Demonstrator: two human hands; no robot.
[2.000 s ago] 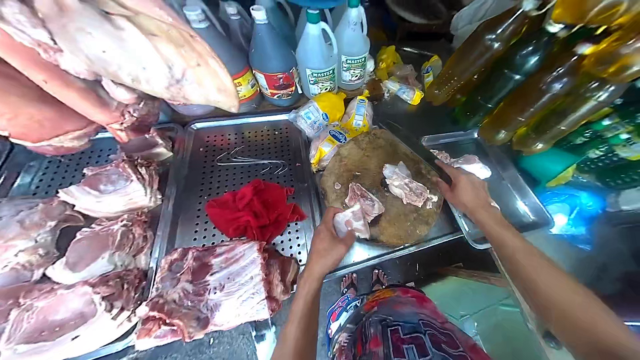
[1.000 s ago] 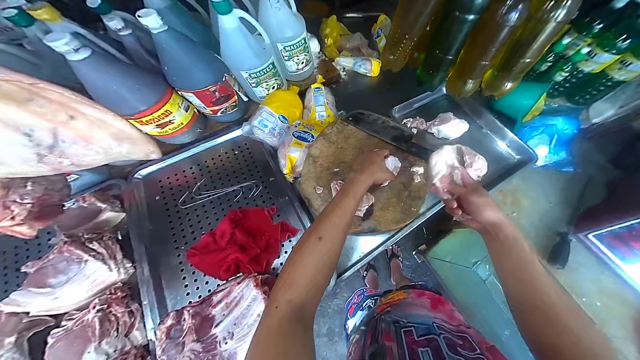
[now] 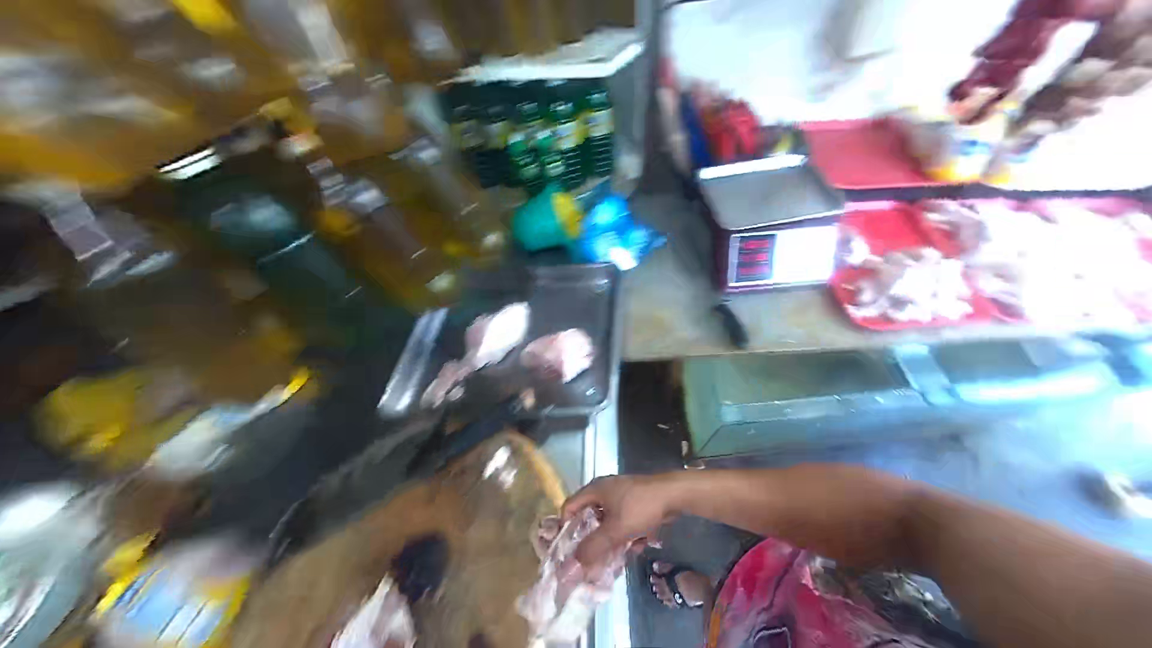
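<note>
My right hand (image 3: 621,517) grips a piece of raw meat (image 3: 571,576) over the right edge of the round wooden chopping block (image 3: 459,549). Another meat piece (image 3: 380,616) lies on the block at the bottom of the view. A blurred dark knife (image 3: 472,441) rests at the block's far edge. Beyond it, a metal tray (image 3: 576,409) holds several pieces of raw meat (image 3: 558,354). My left hand is out of view.
Large bottles of yellowish liquid (image 3: 387,216) stand at upper left, blurred. Yellow-and-white packets (image 3: 180,594) lie left of the block. At right are a weighing scale (image 3: 769,225), a red tray of meat (image 3: 909,279), a blue plastic bag (image 3: 616,232) and a black-handled object (image 3: 731,324).
The view has swung far to the right. My left hand, over the block a second ago, has left the picture. The metal tray now holds another meat piece, and my right hand grips meat at the block's edge.
</note>
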